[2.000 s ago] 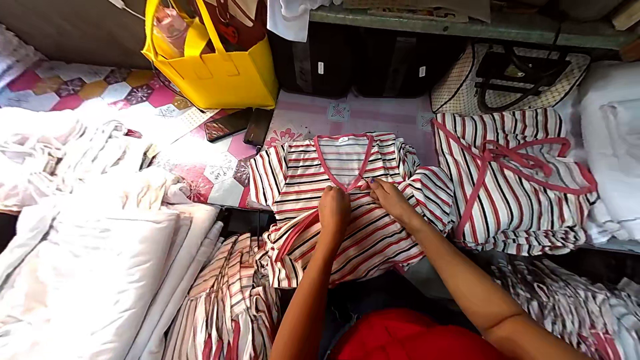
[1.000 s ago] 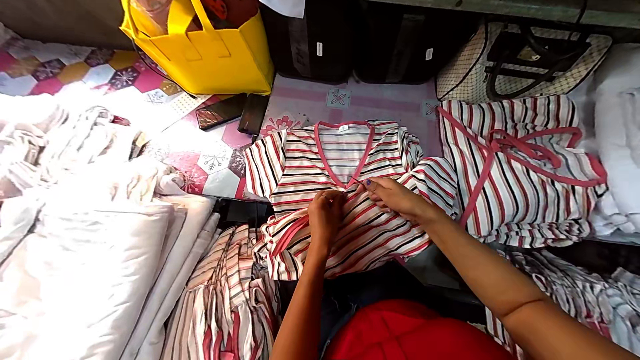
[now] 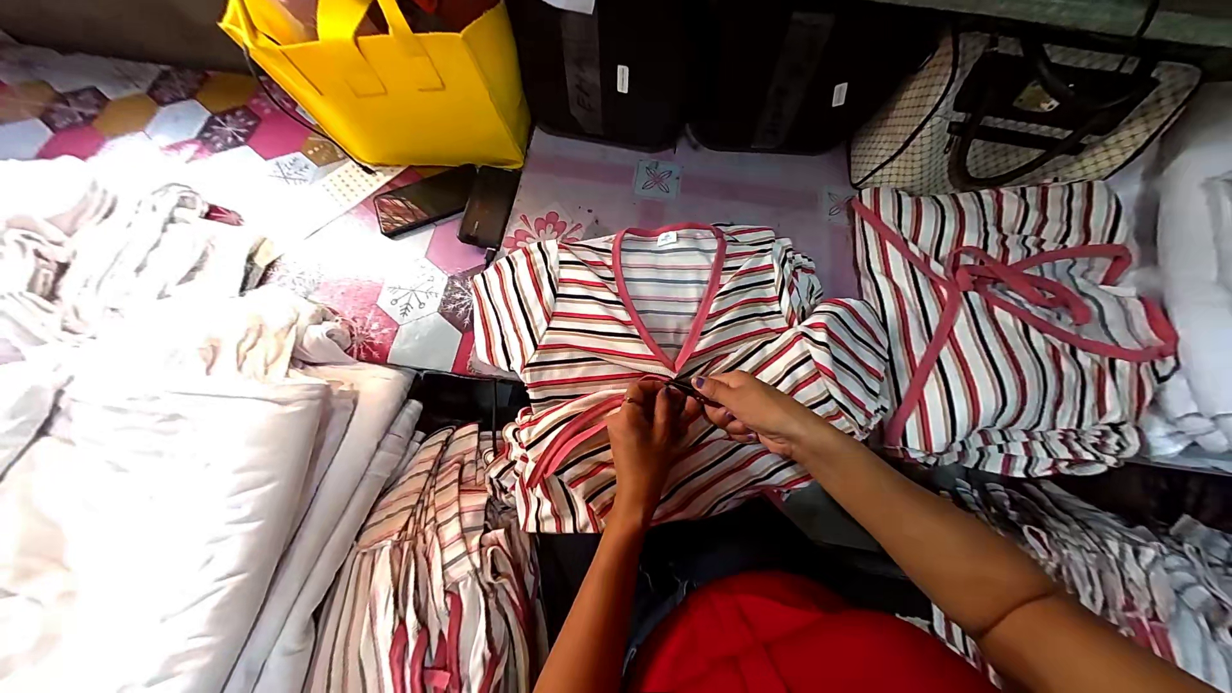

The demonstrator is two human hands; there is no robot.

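Observation:
A striped garment [image 3: 597, 327] with a pink-edged V-neck lies spread in front of me, its lower part gathered in folds. My left hand [image 3: 650, 433] pinches the cloth just below the point of the neckline. Close beside it, my right hand [image 3: 756, 409] has its fingers closed on a small dark tool [image 3: 685, 387], whose tip meets the fabric at the V; its kind is hard to tell. Pink trim strips [image 3: 577, 438] lie on the cloth left of my left hand. To the right rests a folded striped garment [image 3: 1001, 366] with a pink tie knotted on top.
White folded cloth [image 3: 183, 481] and crumpled pieces fill the left side. Striped garments are stacked at lower left [image 3: 433, 577] and lower right [image 3: 1107, 568]. Behind stand a yellow bag [image 3: 414, 96], dark cases [image 3: 606, 77] and a checkered handbag [image 3: 905, 125]. Two dark phone-like objects [image 3: 423, 202] lie by the yellow bag.
My hands have stayed at the point of the neckline, with their fingers shifting slightly. The dark tool now shows between them. The garment has kept its place.

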